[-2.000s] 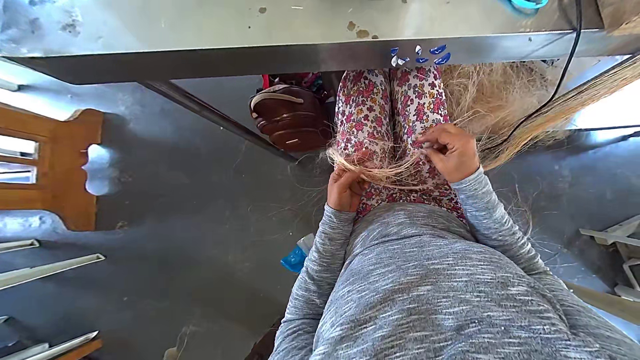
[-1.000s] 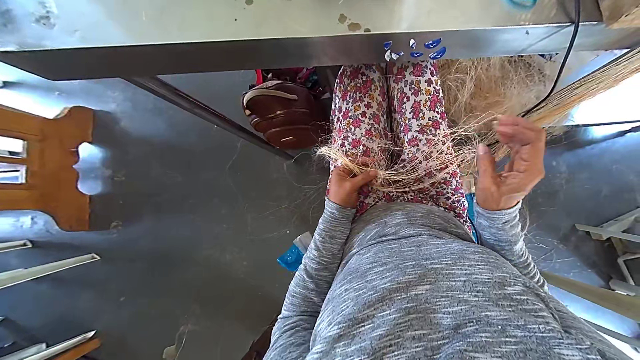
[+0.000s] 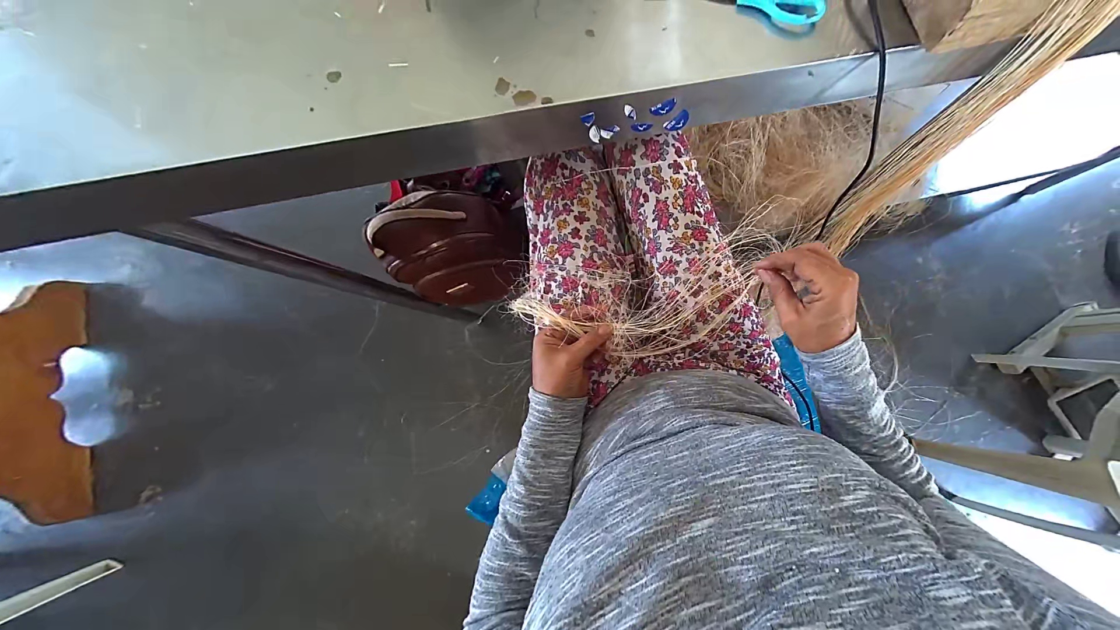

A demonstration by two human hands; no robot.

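Note:
A loose bunch of pale plant fibres (image 3: pixel 674 324) lies across my lap, over floral trousers (image 3: pixel 577 219). My left hand (image 3: pixel 564 357) is closed on the bunch near its left end, with the thumb pressed against the fingers. At the bunch's right end is my right hand (image 3: pixel 812 293), its thumb and fingertips pinched together on fine strands that are partly too thin to make out. Beyond the right hand, a long hank of straw-coloured fibres (image 3: pixel 945 149) slopes down from the table's right end. A tangled heap of fibres (image 3: pixel 770 157) sits below the table edge, right of my knees.
The metal table (image 3: pixel 350 96) crosses ahead, with blue-handled scissors (image 3: pixel 792 10) and a wooden block (image 3: pixel 958 19) at its right. A black cable (image 3: pixel 878 105) hangs over the edge. A brown leather bag (image 3: pixel 455 249) is left of my knees; a wooden chair part (image 3: pixel 44 402) stands far left.
My right hand was raised with its fingers apart a second ago; it has moved left to the bunch's right end, fingers now pinched. My left hand has kept its hold.

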